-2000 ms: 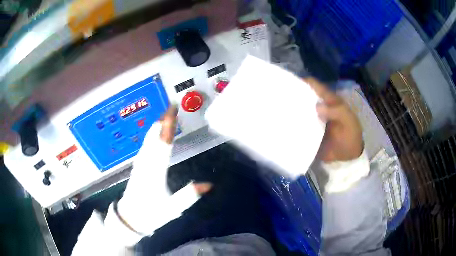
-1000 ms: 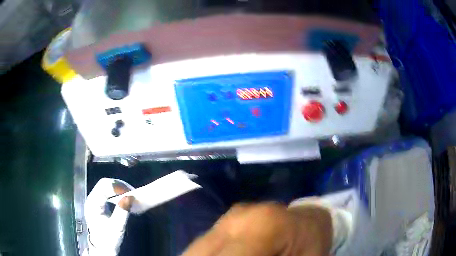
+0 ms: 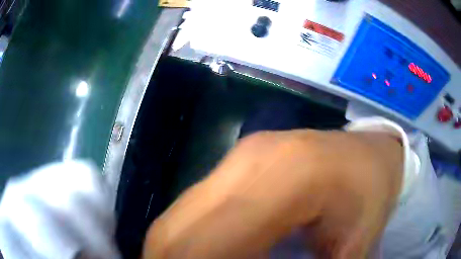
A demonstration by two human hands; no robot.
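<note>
My right hand [image 3: 293, 187] is bare with a white cuff. It is large and close to the camera at the bottom centre, back of the hand up. Its fingertips are cut off or hidden, so I cannot tell if it holds anything. My left hand [image 3: 58, 210], in a white glove, is a blurred shape at the bottom left, over the edge of the green conveyor belt [image 3: 60, 106]. Its fingers are not distinct. No white sheet or plastic part can be made out in either hand.
The white machine front stands at the top right, with a blue control panel [image 3: 392, 68], a red emergency stop [image 3: 445, 114] and a small black knob [image 3: 261, 27]. A metal rail [image 3: 126, 114] runs along the conveyor's right side. A dark gap lies between rail and machine.
The view has swung left towards the conveyor, and the machine has shifted right and up. The white sheet seen at my left hand no longer shows. My right hand looks larger and nearer.
</note>
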